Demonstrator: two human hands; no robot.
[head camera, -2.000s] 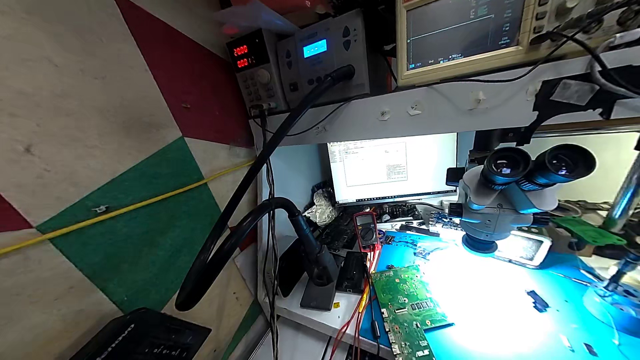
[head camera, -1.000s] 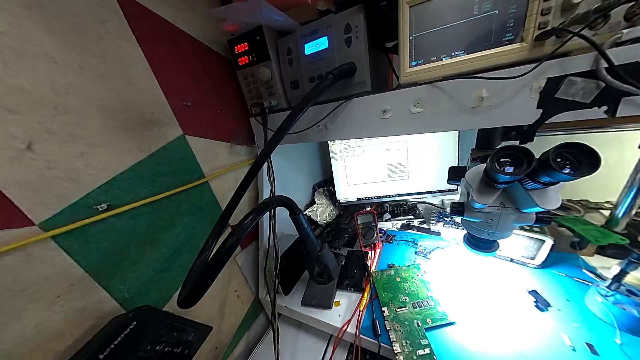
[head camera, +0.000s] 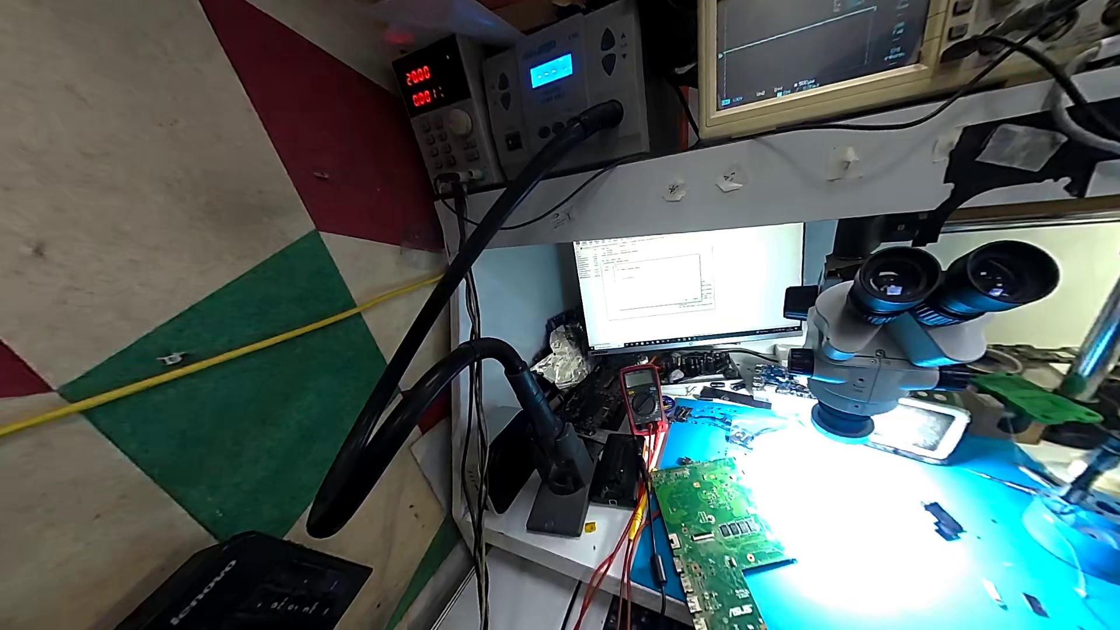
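Neither of my hands shows in the head view. A green ASUS circuit board lies on the blue work mat near the desk's front edge. Behind it lies a red digital multimeter with red leads running forward beside the board. A stereo microscope stands over the brightly lit part of the mat, right of the board. Left of the board, a black hot-air handpiece rests in its stand, its thick hose looping out past the desk's left side.
Above the desk, a shelf carries a bench power supply, a hot-air station and an oscilloscope. A lit monitor stands behind the mat. Black cables hang along the desk's left edge. A black Lenovo case is at bottom left.
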